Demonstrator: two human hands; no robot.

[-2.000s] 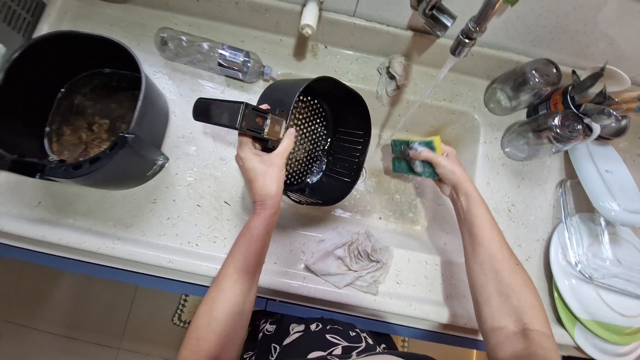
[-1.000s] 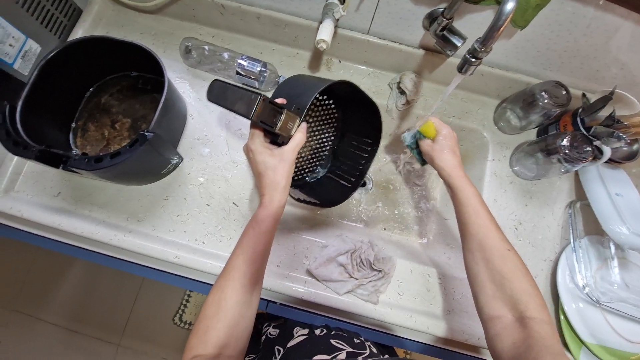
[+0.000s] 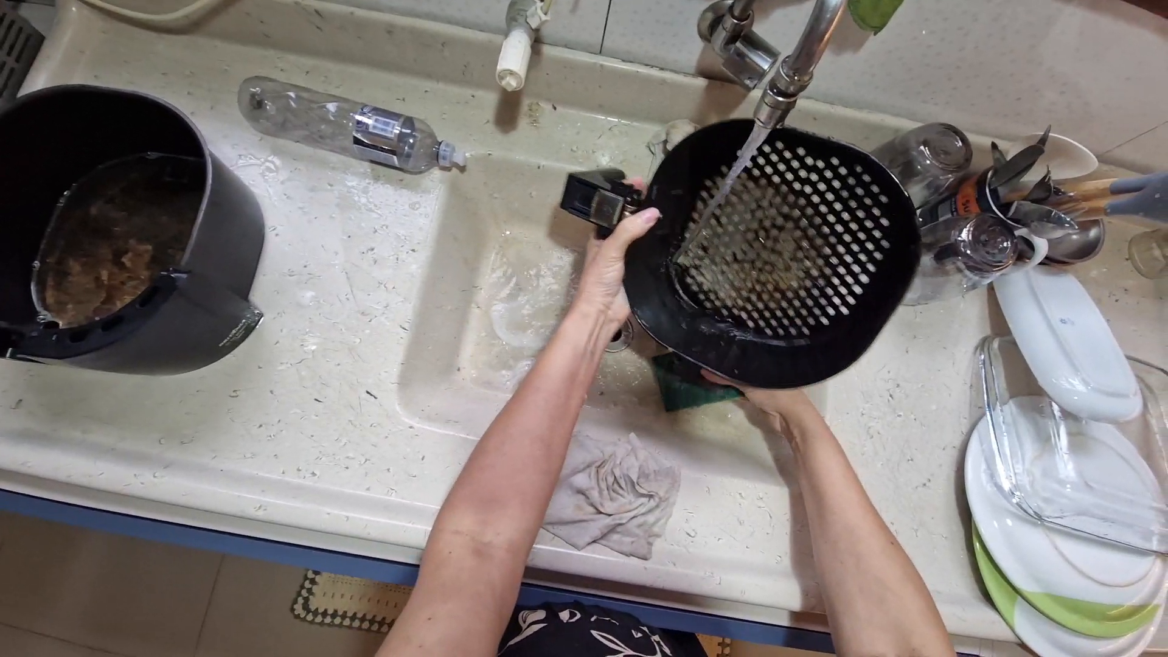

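A black perforated air fryer basket [image 3: 776, 246] is tilted under the faucet [image 3: 783, 96], and running water falls into it. My left hand [image 3: 616, 265] grips the basket by its rim beside the handle [image 3: 593, 201]. Below the basket's lower edge, my right hand [image 3: 762, 397] has its fingers mostly hidden by the basket; a green scouring sponge [image 3: 689, 383] shows beside them. Whether those fingers also press on the basket is hidden. At the far left stands the black air fryer drawer [image 3: 214, 292], holding murky water with brown residue.
A clear plastic bottle [image 3: 319, 123] lies behind the sink basin [image 3: 438, 301], to the left. A crumpled cloth [image 3: 616, 497] is at the basin's front edge. Glass jars [image 3: 931, 160], a utensil holder [image 3: 958, 201], a white dish [image 3: 1068, 338], a glass dish [image 3: 995, 438] and plates [image 3: 995, 511] stand at right.
The basket has moved right, from left of the stream to under it, and its perforated bottom now faces the view. My right hand and the sponge have gone from the stream to below the basket.
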